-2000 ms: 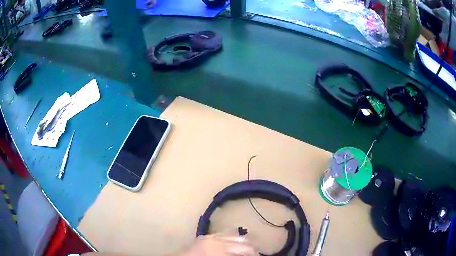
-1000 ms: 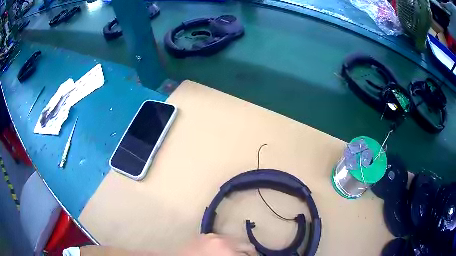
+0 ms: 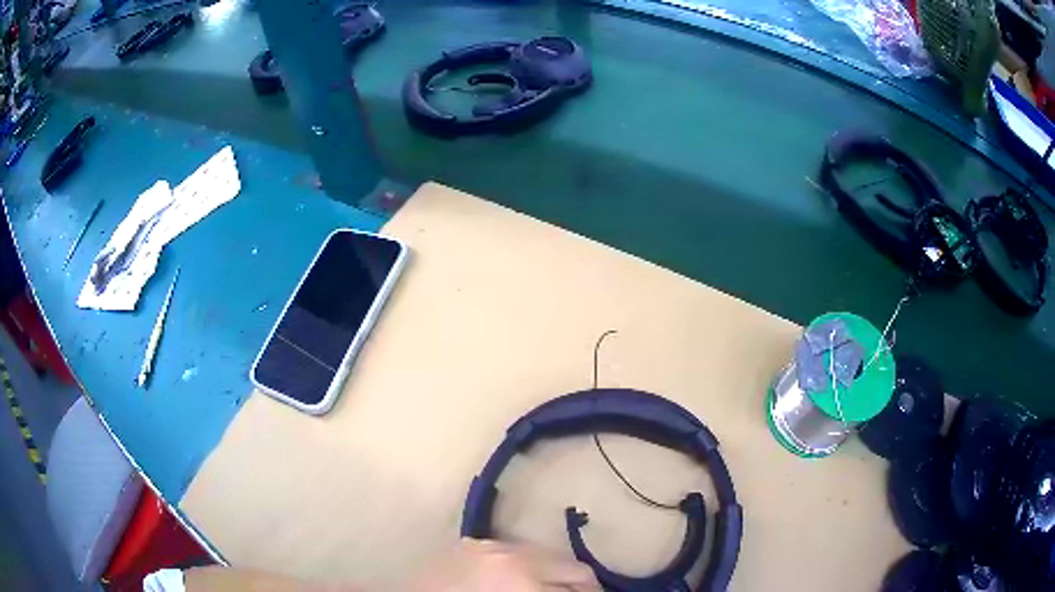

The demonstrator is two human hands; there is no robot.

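A black padded headband (image 3: 613,414) lies as an arc on the tan board at the bottom centre, its lower part cut off by the picture's edge. A thin dark wire (image 3: 625,481) crosses inside it, and its free end sticks out above the arc. A C-shaped black yoke (image 3: 698,534) sits inside the arc. My left hand (image 3: 498,569) is blurred at the bottom edge by the headband's lower left end. Its fingers are partly cut off, so its grip cannot be told. My right hand is out of the picture.
A white-cased phone (image 3: 331,320) lies on the cardboard (image 3: 498,266). A green-rimmed solder spool (image 3: 828,385) stands right, beside piled black discs (image 3: 920,474). Crumpled paper (image 3: 150,245) and a pale pointed tool (image 3: 159,328) lie left. Headphones (image 3: 498,87) sit on the dark green belt beyond.
The headphones on the belt have moved right. The view has shifted, and the pen-like tool beside the spool has left the picture. More of the yoke shows than two seconds ago.
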